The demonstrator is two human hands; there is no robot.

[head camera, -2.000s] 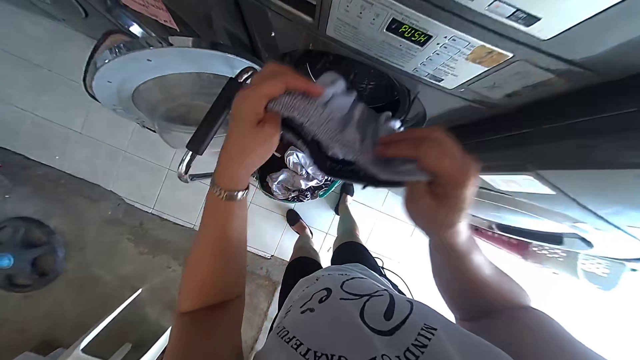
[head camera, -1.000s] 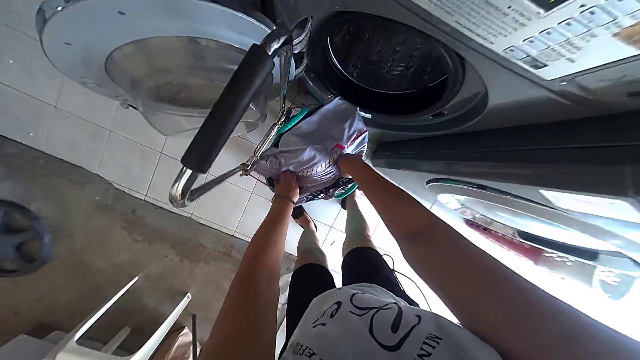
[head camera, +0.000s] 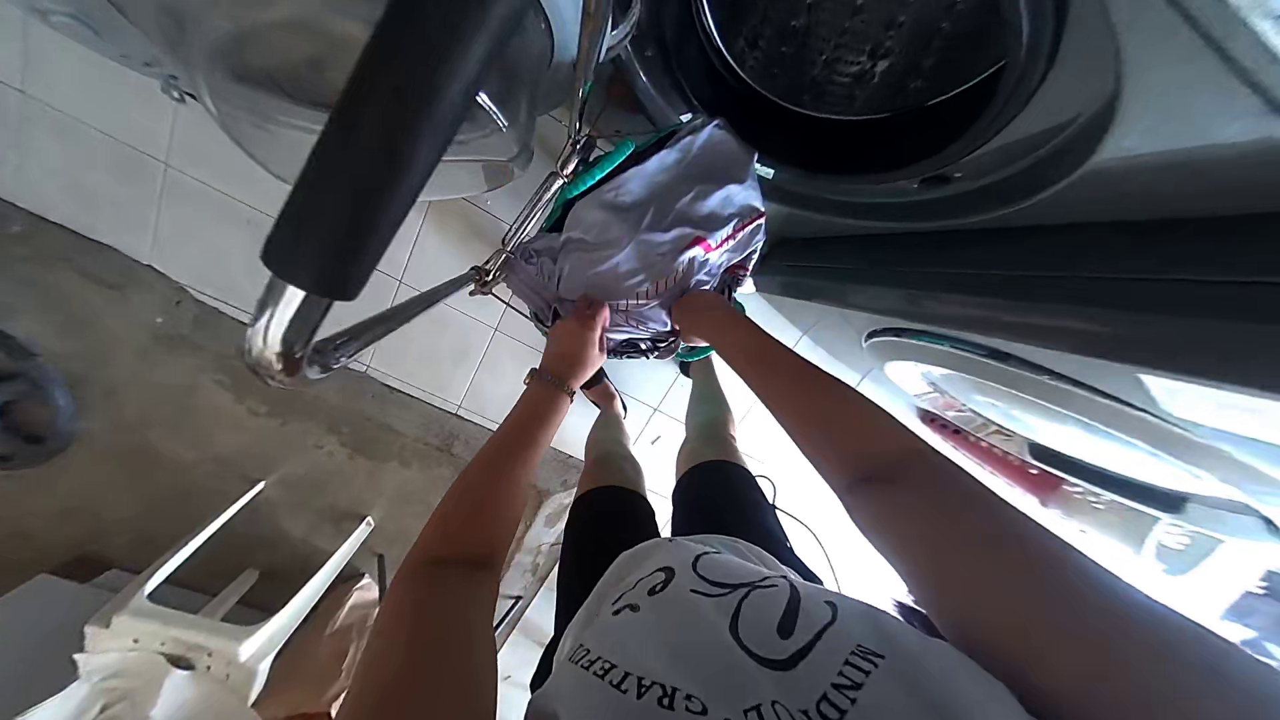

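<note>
A pale lavender cloth garment (head camera: 650,215) with a pink stripe and dark marks lies over a heap of laundry in a basket whose green rim (head camera: 590,180) shows at the upper left. My left hand (head camera: 577,345) grips the near edge of the garment, thumb on top. Close beside it on the right, my right hand (head camera: 705,318) presses on the same edge, fingers mostly hidden in the cloth. The metal frame (head camera: 530,215) of a cart stands along the basket's left side. Beyond the basket is the open drum (head camera: 860,60) of a front-loading washing machine.
A thick black handle (head camera: 390,140) rises at the upper left, before the open washer door (head camera: 260,80). Another front-loading machine's door (head camera: 1060,440) is at the right. A white plastic chair (head camera: 200,620) stands lower left, near a dark wheel-like object (head camera: 30,400) on the floor.
Two seconds ago both hands held a garment up before the machine; they came down with it onto the basket. Since one second ago the hands have stayed there, and the view has moved nearer.
</note>
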